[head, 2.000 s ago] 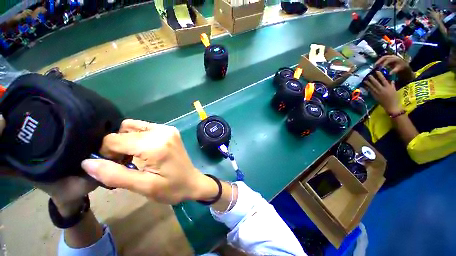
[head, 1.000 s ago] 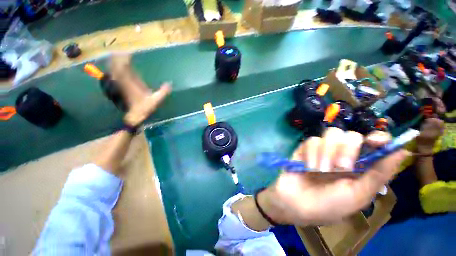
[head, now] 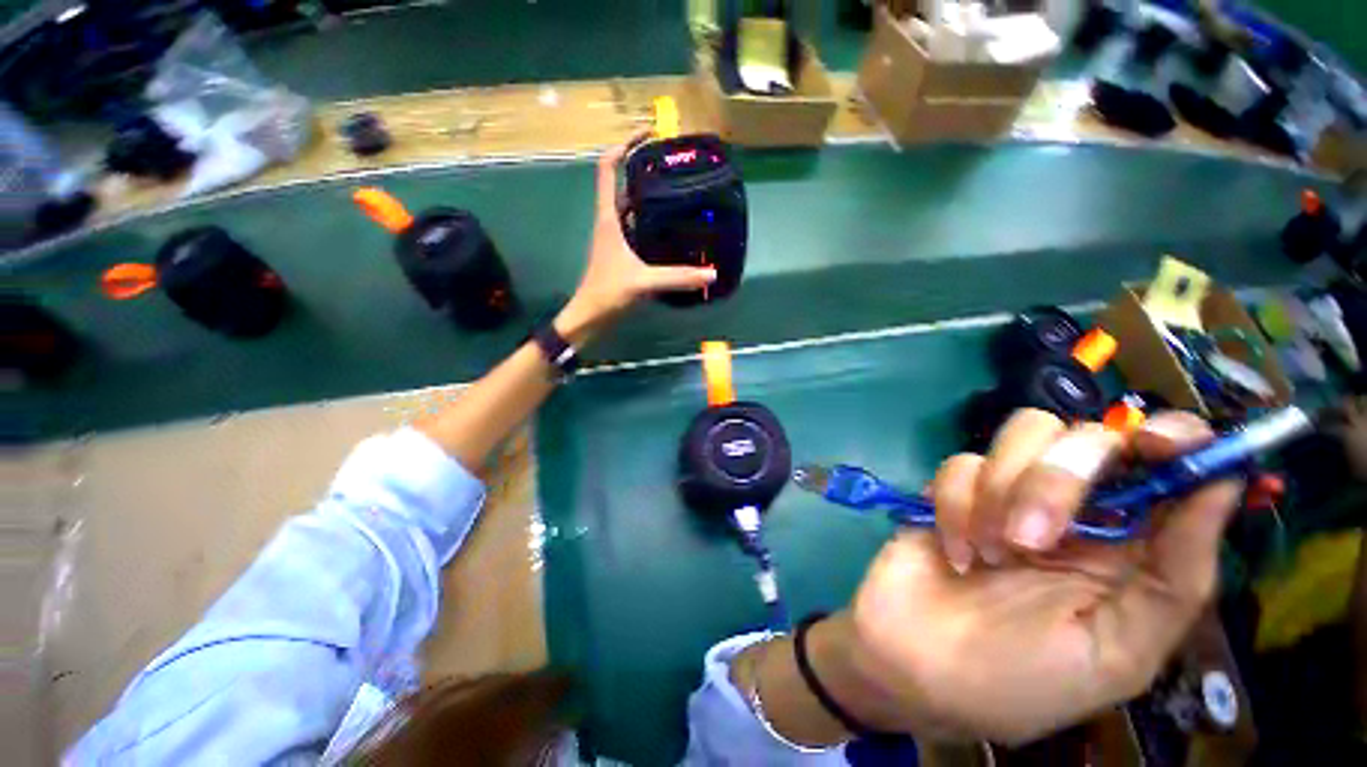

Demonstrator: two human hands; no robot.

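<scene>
My left hand [head: 618,267] is around a black barrel speaker [head: 687,225] on the green belt, with its thumb on the speaker's front. The speaker has an orange strap, pinkish-red light at its top and a small blue light on its side. My right hand [head: 1034,599] is raised and holds a blue USB cable [head: 915,502], its metal plug pointing left, and a blue-and-white stick-like end at the right. Another speaker [head: 735,462] stands on the green bench with a short white-and-dark USB lead [head: 760,555] attached at its lower edge.
More speakers [head: 454,267] with orange straps are on the green belt [head: 900,225] at left. Clustered speakers [head: 1067,387] stand at right beside an open carton [head: 1169,352]. Cardboard [head: 225,495] covers the left bench. Boxes [head: 952,83] stand behind. A person's yellow clothing [head: 1307,592] shows at right.
My left hand has released the held speaker onto the belt at left and now grips another farther right. My right hand has moved right with the blue cable. The view has shifted left.
</scene>
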